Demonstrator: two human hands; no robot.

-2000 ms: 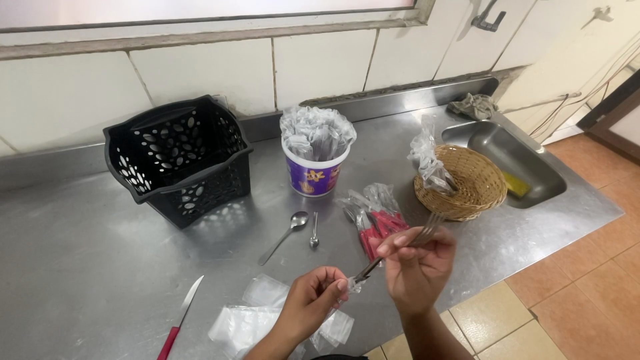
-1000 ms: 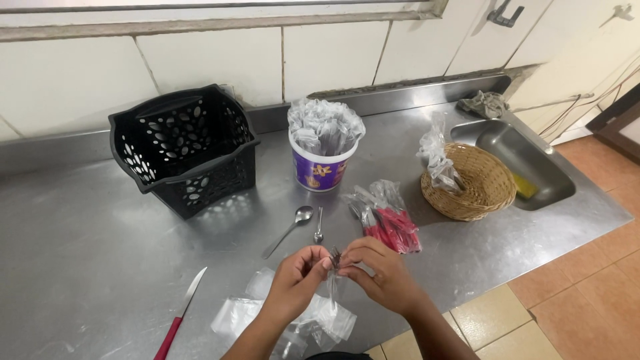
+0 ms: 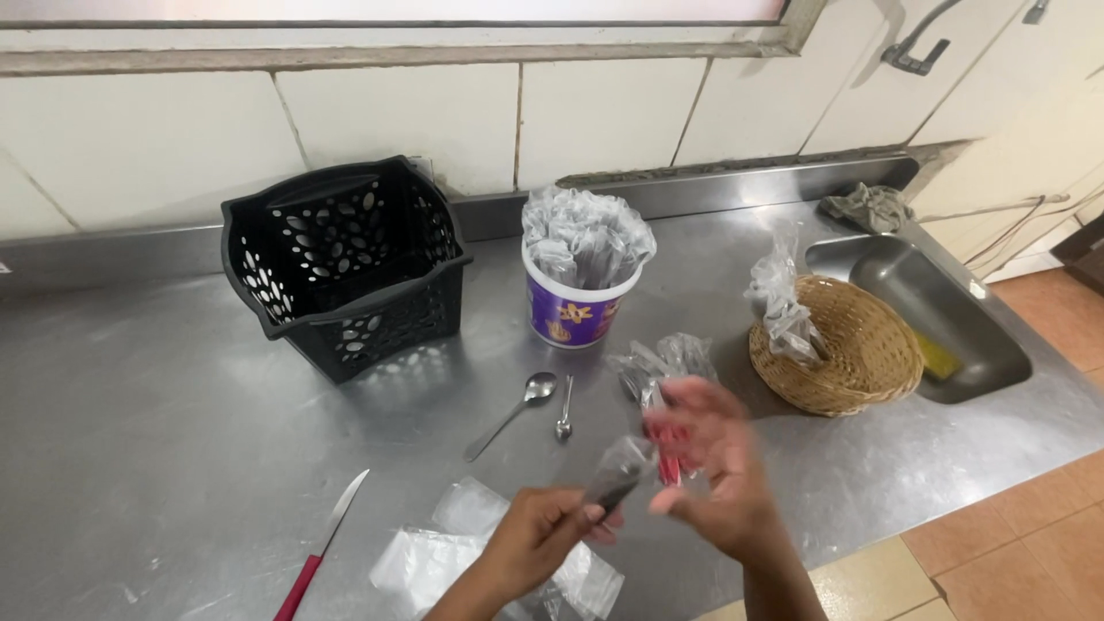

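My left hand (image 3: 552, 530) grips a clear plastic sleeve (image 3: 623, 474) with a dark utensil inside, probably the fork. Beside it, blurred by motion, my right hand (image 3: 720, 474) has its fingers spread and holds nothing. Behind the right hand lie red-handled utensils in clear bags (image 3: 668, 431), partly hidden. A large metal spoon (image 3: 515, 414) and a small spoon (image 3: 564, 410) rest on the steel counter. Empty plastic sleeves (image 3: 423, 561) are spread under my left forearm. At the lower left is a red-handled knife (image 3: 321, 548).
A black plastic basket (image 3: 379, 315) stands at the back left. Next to it is a purple tub (image 3: 569, 315) full of bagged utensils. On the right, a wicker basket (image 3: 862, 379) with a bagged bundle sits beside the sink (image 3: 975, 345), where a cloth (image 3: 867, 207) lies behind.
The fork seen bare in my right hand two seconds ago is no longer visible bare. My hands, together one second ago, are apart, and the right one has let go.
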